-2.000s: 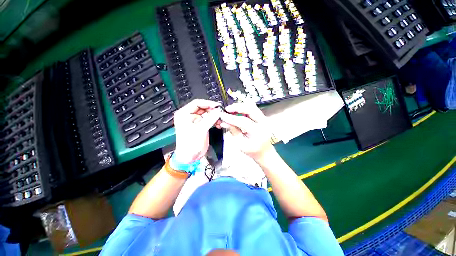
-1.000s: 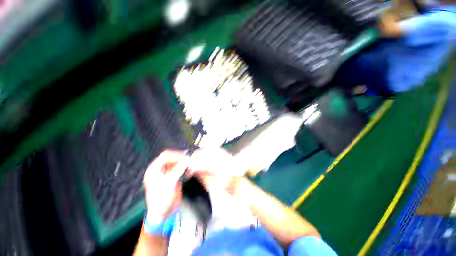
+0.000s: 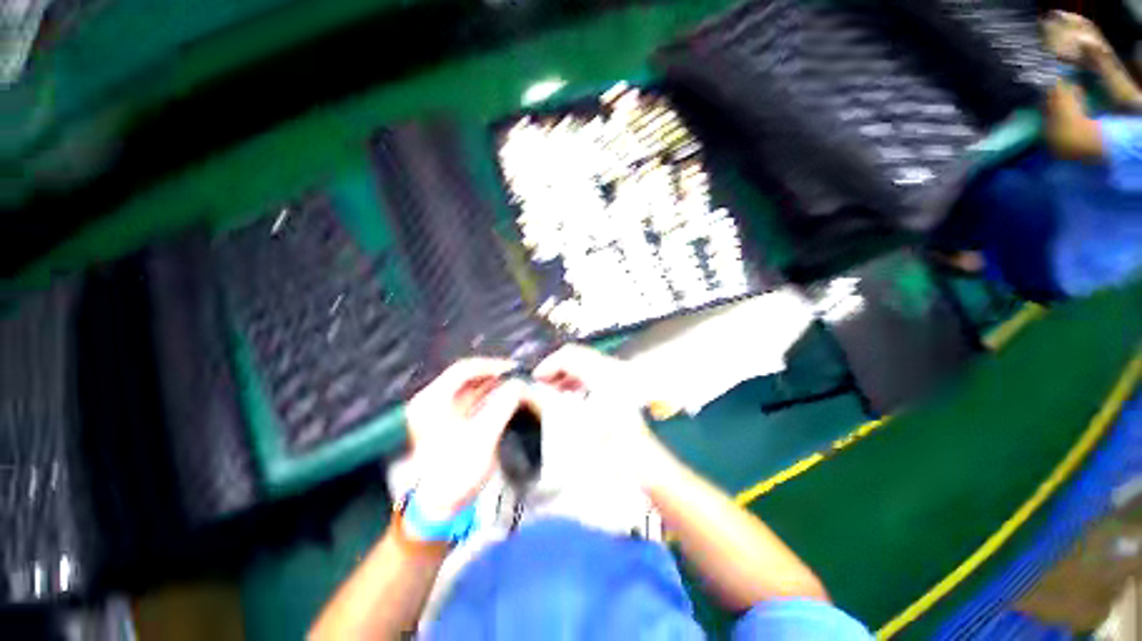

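Note:
My left hand (image 3: 457, 420), with a blue band at the wrist, and my right hand (image 3: 586, 398) meet fingertip to fingertip in front of my body. A small dark piece (image 3: 521, 376) shows between the fingertips; blur hides its detail. The white-parts tray (image 3: 626, 213) lies just beyond my right hand, filled with bright rows. The narrow housing tray (image 3: 451, 238) lies beyond my left hand. The wide housing tray (image 3: 313, 319) lies left of it, with rows of dark pieces.
More dark trays (image 3: 188, 363) stand at the far left. Stacked trays (image 3: 827, 113) are at upper right. A white sheet (image 3: 714, 351) hangs at the bench edge. A side tray (image 3: 908, 332) holds green strands and white parts. Another person in blue (image 3: 1077, 207) is at right.
The view swung, then partly swung back; trays now sit lower than two seconds ago. The other person has come into view at right. My hands remain together at the small piece.

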